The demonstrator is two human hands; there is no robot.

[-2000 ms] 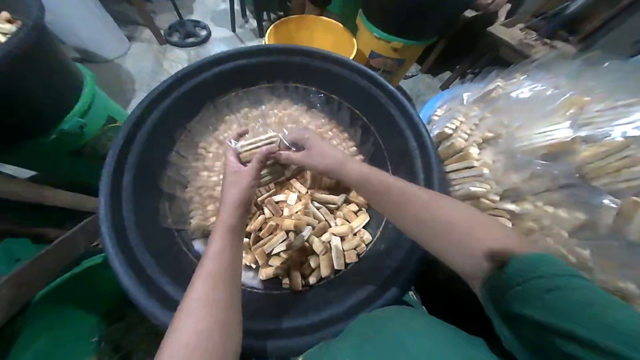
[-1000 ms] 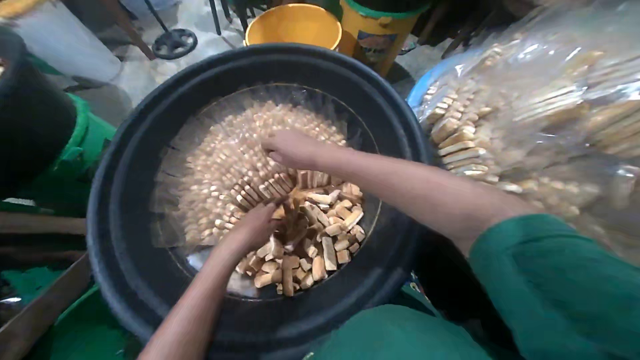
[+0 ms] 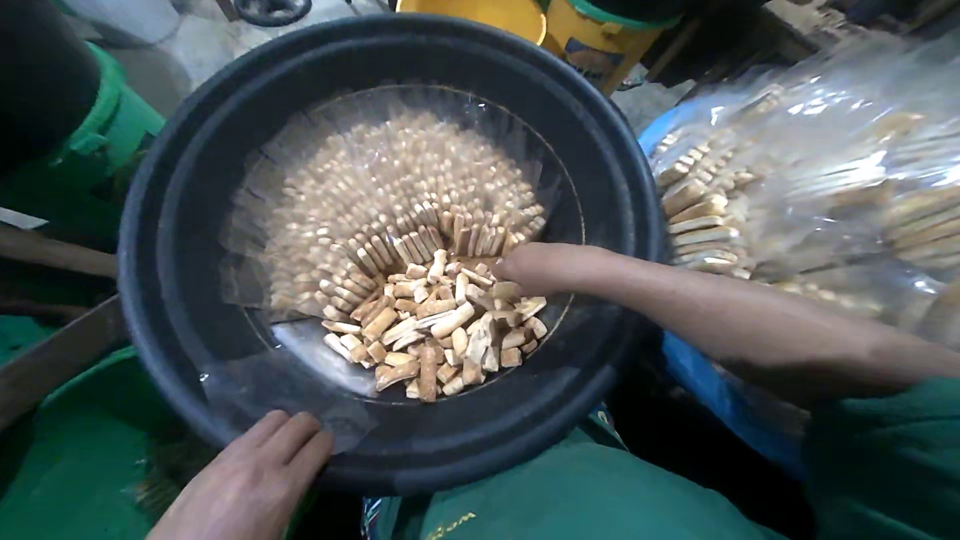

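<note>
A large black plastic tub [image 3: 615, 352] holds rows of clear bags packed with short baked sticks [image 3: 405, 172], fanned along its back and left. Loose baked pieces [image 3: 442, 330] lie heaped at the front of the tub. My right hand [image 3: 532, 268] reaches in from the right and touches the heap beside the upright sticks; its fingertips are partly hidden. My left hand [image 3: 259, 465] is at the tub's near left rim, its fingers at a clear plastic bag [image 3: 292, 401] that lies over the rim. Whether the fingers pinch the bag cannot be told.
At the right, filled clear bags of sticks [image 3: 817, 180] lie over a blue container [image 3: 694, 382]. Behind the tub stand a yellow basin [image 3: 480, 16] and a yellow bucket [image 3: 592, 49]. Green buckets [image 3: 112, 112] and a wooden board [image 3: 64, 360] are on the left.
My left hand has moved out of the tub to its near left rim, where a clear bag now lies. My right hand has moved down and right to the loose pieces.
</note>
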